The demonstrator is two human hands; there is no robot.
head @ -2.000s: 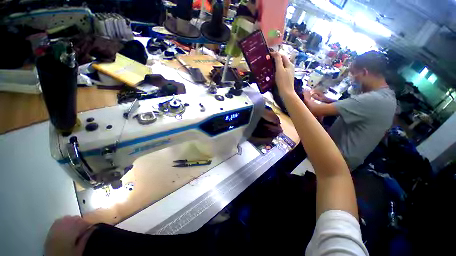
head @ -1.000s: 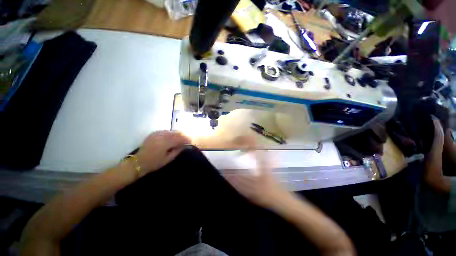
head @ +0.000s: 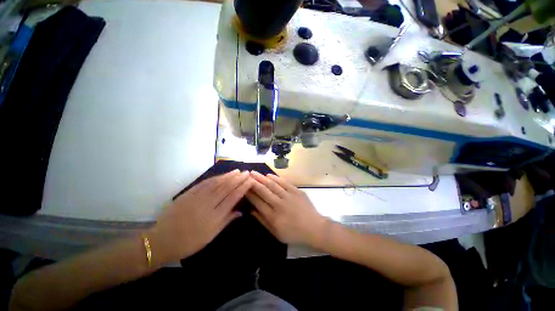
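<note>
A dark cut garment piece point(head: 234, 240) lies in front of the white sewing machine point(head: 365, 91), its far edge close to the presser foot area under the bright lamp. My left hand point(head: 198, 209) lies flat on the piece from the left, with a gold bracelet at the wrist. My right hand point(head: 283, 209) lies flat on it from the right, and the fingertips of both hands meet near the far edge. Both hands press the cloth down. The needle is hidden behind the machine head parts. The piece's near end merges with dark cloth below the table edge.
A thick dark stack of cut pieces point(head: 42, 103) lies at the table's left. Yellow-and-black thread snips point(head: 360, 162) lie under the machine arm. The metallic ruled edge point(head: 389, 229) crosses the front. A black thread cone point(head: 266, 15) stands on the machine head. Small items lie at the right.
The right hand first held up a phone, then came down to the cloth and now rests beside the left. The dark piece is now flat near the needle area. The view has moved closer.
</note>
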